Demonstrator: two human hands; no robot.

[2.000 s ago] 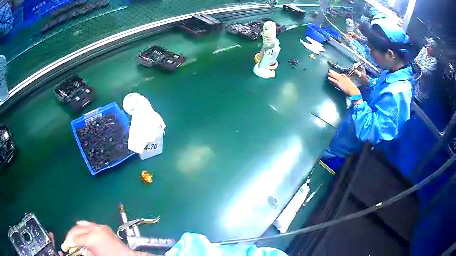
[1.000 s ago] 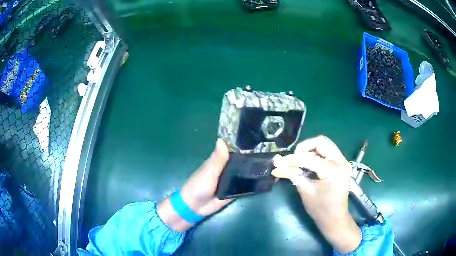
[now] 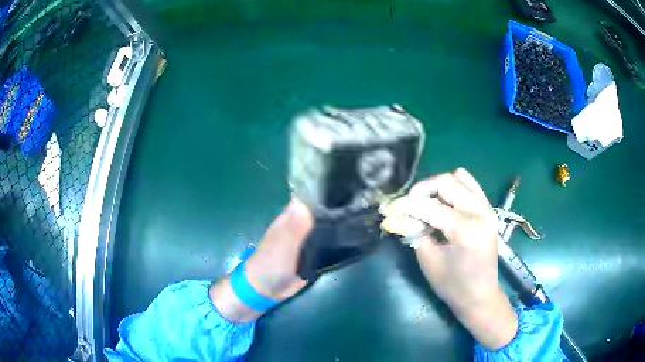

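A camouflage-edged camera housing (image 3: 357, 159) is held open above the green bench, blurred by motion. Its front shell with the lens ring is the upper part, and a dark half (image 3: 336, 244) hangs below it. My left hand (image 3: 283, 247), with a light-blue wrist band, grips the housing at its lower left. My right hand (image 3: 456, 240) is at the housing's lower right, its pale-covered fingertips pinched together by the edge. Something small and whitish shows under these fingers; I cannot tell what it is or whether they hold it.
A blue bin (image 3: 510, 78) of small black parts stands at the upper right, beside a white container with a white wipe (image 3: 598, 124). A yellow-orange piece (image 3: 563, 174) and a blow gun (image 3: 512, 220) lie right of my right hand. A metal rail (image 3: 106, 191) and mesh run along the left.
Two seconds ago the view faced right, with the housing at the lower left edge. Since one second ago, the housing and my left hand have shifted slightly left and up in the picture.
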